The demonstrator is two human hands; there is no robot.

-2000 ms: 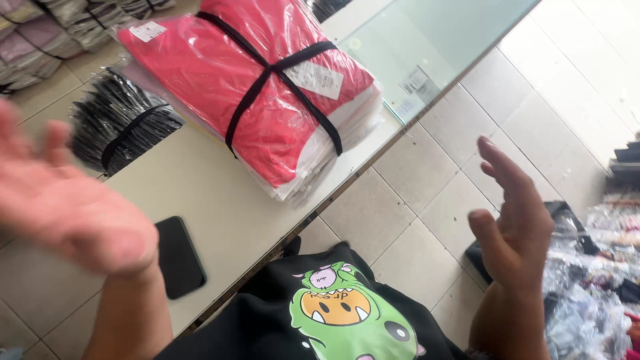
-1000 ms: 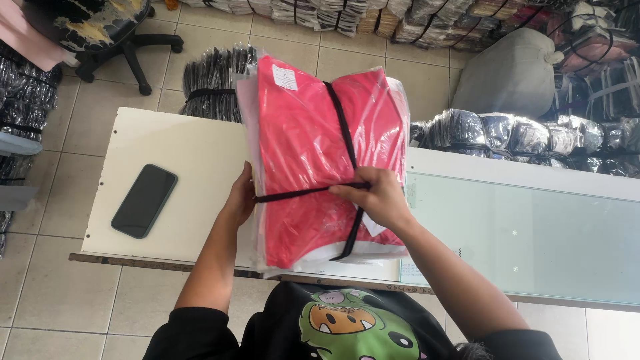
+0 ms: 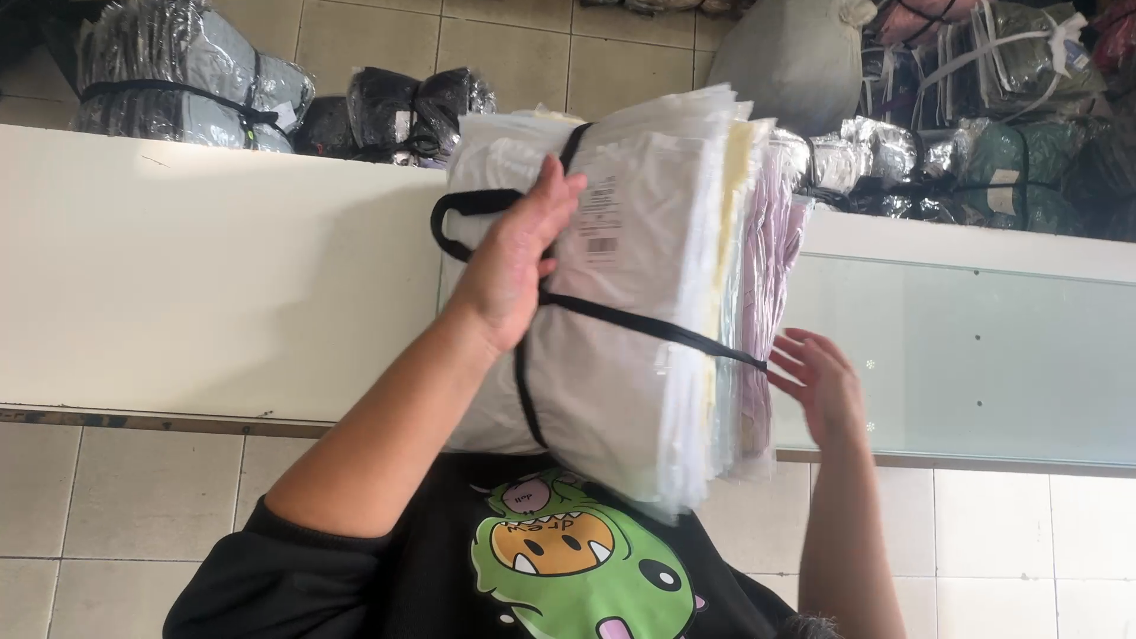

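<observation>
A thick bundle of garments in clear plastic bags (image 3: pixel 621 373) stands tilted over the counter, with its off-white face towards me and white, yellow, pale blue and lilac edges on its right side. A black fabric strap (image 3: pixel 635 321) crosses it both ways, and a loop of it sticks out at the left. My left hand (image 3: pixel 519 257) lies against the off-white face near the strap crossing, fingers pointing up, not closed on anything I can see. At the bundle's right edge is my right hand (image 3: pixel 821 382), fingers apart, its fingertips by the strap and the lilac bags.
The white counter (image 3: pixel 177 284) runs across the view, with a glass-topped part (image 3: pixel 932 355) at the right. Behind it are strapped bundles of grey clothing (image 3: pixel 213 80), dark clothing (image 3: pixel 413 111) and green clothing (image 3: pixel 1021 169), plus a large grey sack (image 3: pixel 790 67). Tiled floor lies on both sides.
The bundle showed its red-pink face a second ago; now its off-white face and coloured edges show. My right hand has moved off the strap crossing to the right edge. My left hand is now on the face.
</observation>
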